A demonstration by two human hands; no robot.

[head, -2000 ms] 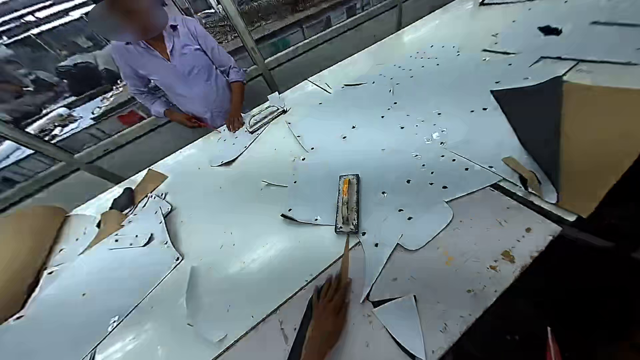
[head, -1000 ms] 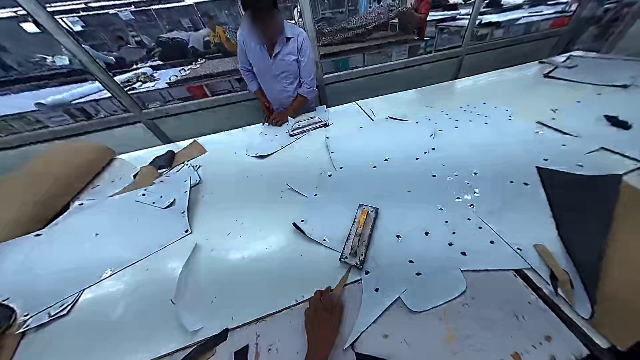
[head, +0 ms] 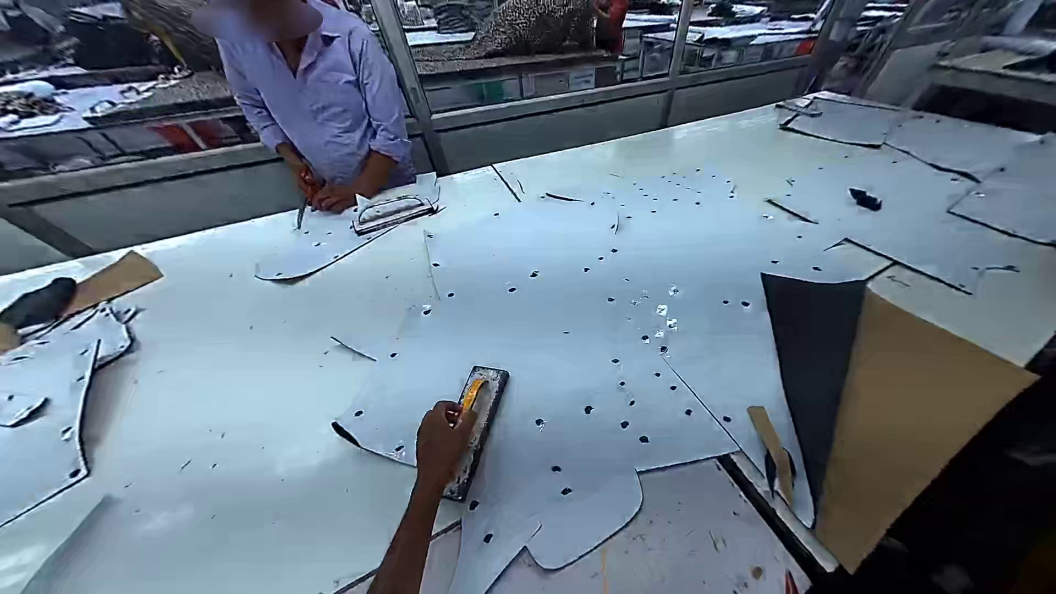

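Reaching in from the bottom, my left hand (head: 445, 437) grips the yellow handle (head: 473, 394) of a narrow, dark-edged flat block (head: 487, 412). The block lies on a large pale cut sheet (head: 528, 346) dotted with small dark holes and marks. Under my forearm the sheet's lower edge meets the table's edge. My right hand is out of view; a small red tip (head: 790, 582) shows at the bottom edge, and what it belongs to is hidden.
Across the white table (head: 272, 363), a co-worker (head: 322, 99) holds a red-handled tool beside another handled block (head: 396, 213). Pale cut pieces (head: 41, 421) lie left. A black piece (head: 813, 346) and a brown sheet (head: 916, 396) overhang the right edge, near a brown strip (head: 771, 454).
My left hand has moved up from below the flat block and taken hold of its yellow handle. The view has shifted.
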